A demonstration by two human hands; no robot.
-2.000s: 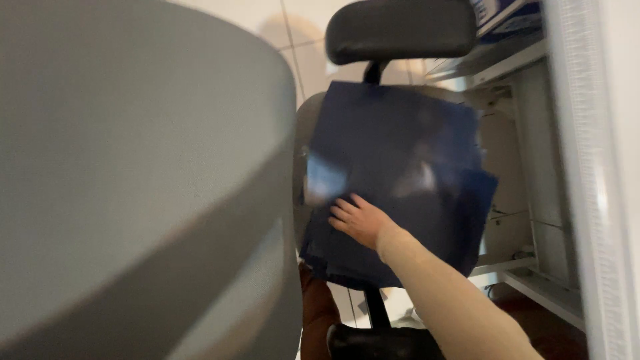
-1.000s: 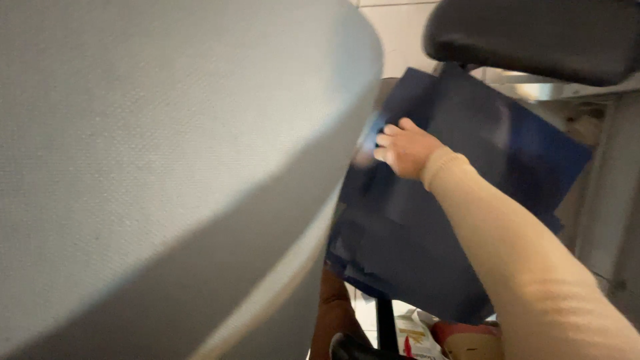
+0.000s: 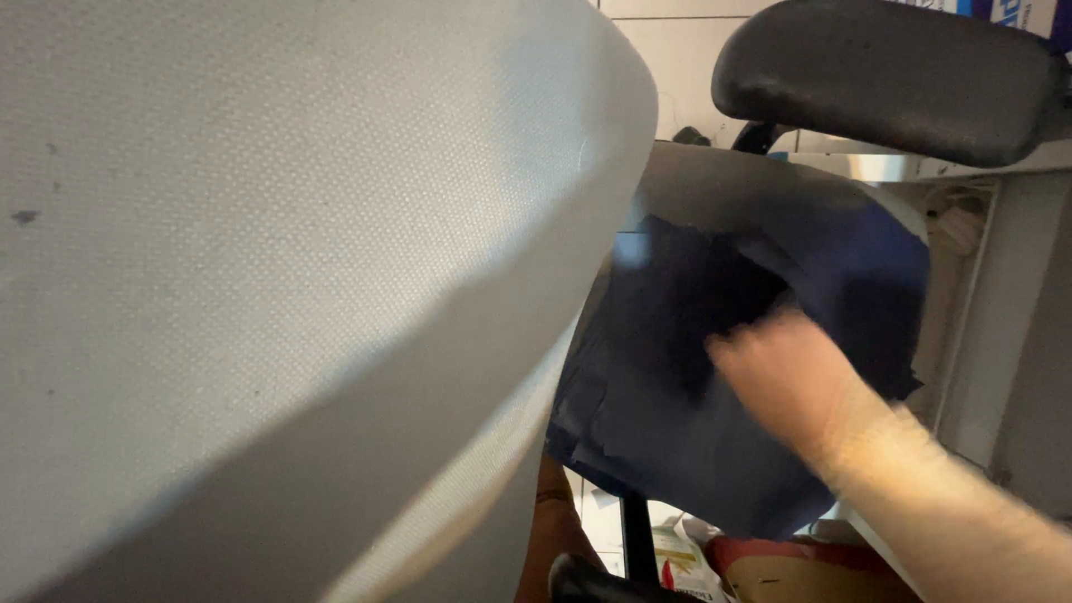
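Observation:
Dark blue thin sheet material (image 3: 695, 444) lies rumpled and partly folded over a grey chair seat (image 3: 703, 180). My right hand (image 3: 779, 373), blurred, is over the middle of it with its fingers curled. Whether the fingers grip the material cannot be told. A light sleeve (image 3: 946, 502) covers the arm, which enters from the lower right. Grey woven chair upholstery (image 3: 335, 209) fills the left of the view and hides the material's left edge. My left hand cannot be made out.
One black armrest (image 3: 879, 79) stands above the seat, part of another (image 3: 603, 582) below. A bare limb (image 3: 557, 519), unclear whose, shows beside the lower one. White framework (image 3: 988, 293) stands at right, boxes (image 3: 1022, 17) at top right. A printed packet (image 3: 687, 561) lies below.
The blue material's upper part has shifted and folded, baring more of the grey seat at the top. My right hand has moved from its left part towards its middle. The view has moved closer.

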